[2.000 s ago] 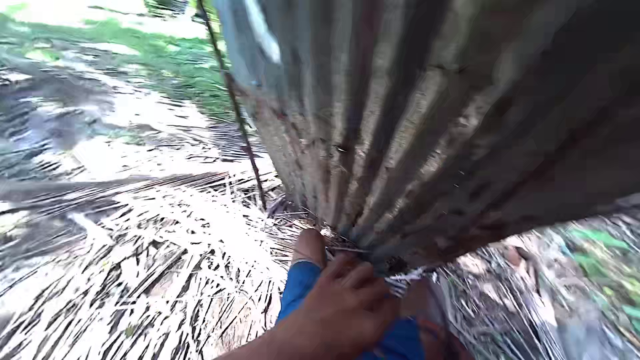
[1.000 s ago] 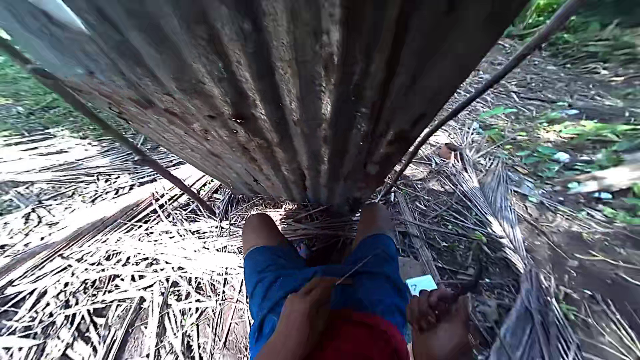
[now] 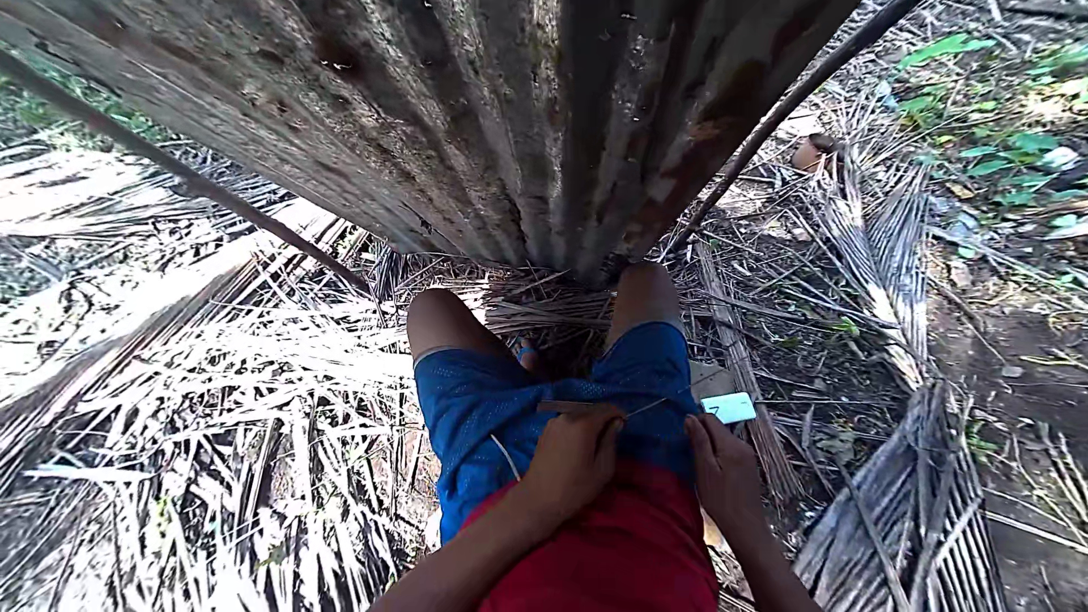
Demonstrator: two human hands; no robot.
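Note:
My left hand (image 3: 574, 450) is closed over my lap, above the blue shorts (image 3: 476, 416). A flat brownish strip (image 3: 561, 407) sticks out to its left, and a thin stick or wire (image 3: 671, 398) runs up and right from its fingers. My right hand (image 3: 722, 463) lies at the right edge of the shorts, thumb and finger close together; whether it holds something is unclear. Just beyond its fingertips is a small whitish block or card (image 3: 728, 408) with a dark mark. A short pale strand (image 3: 505, 456) lies on the shorts beside my left forearm.
A rusty corrugated metal sheet (image 3: 510, 127) rises before my knees, with a thin pole (image 3: 195, 183) at left and another pole (image 3: 765, 127) at right. Dried palm fronds (image 3: 909, 510) cover the ground. Green plants (image 3: 1011, 157) and a brown husk or pot-like piece (image 3: 813, 153) are at right.
The view has swung over the lap. My right hand held a dark curved thing one second ago, which no longer shows. The brownish strip now shows at my left hand.

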